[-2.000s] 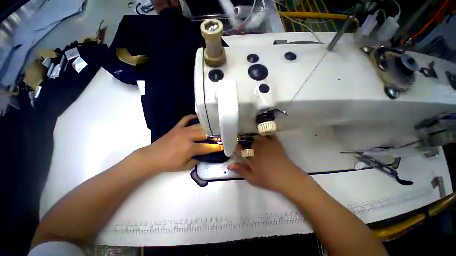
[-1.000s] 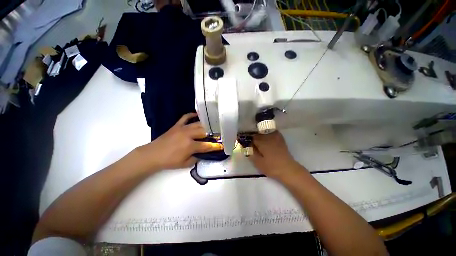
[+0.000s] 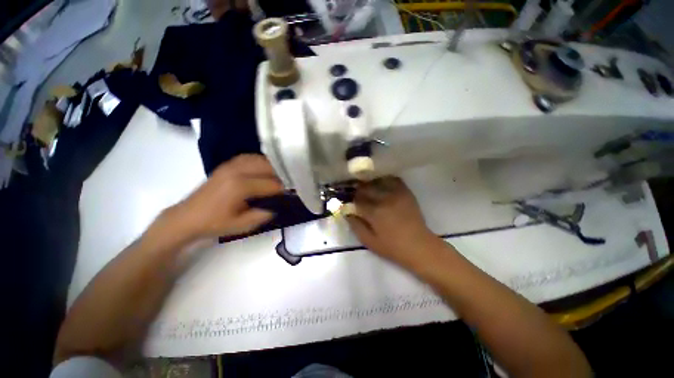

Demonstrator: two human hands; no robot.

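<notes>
Dark navy cloth runs from the back of the table to the needle area of the white sewing machine. My left hand is blurred and lies on the cloth left of the machine head, fingers spread with part of the cloth between thumb and fingers; a firm grip cannot be made out. My right hand is right of the needle, its fingertips close together under the machine head and partly hidden. Whether it pinches the cloth cannot be seen. A bright light shows at the needle. The metal plate lies in front.
Thread snips lie on the table right of my right hand. Navy pieces with white labels and tan bits are stacked at left. A printed scale runs along the front edge. A person's hand shows at the back.
The view has shifted, so the machine appears further left. My left hand has moved back and left from the needle, its fingers more spread, and a navy cloth edge now shows below it.
</notes>
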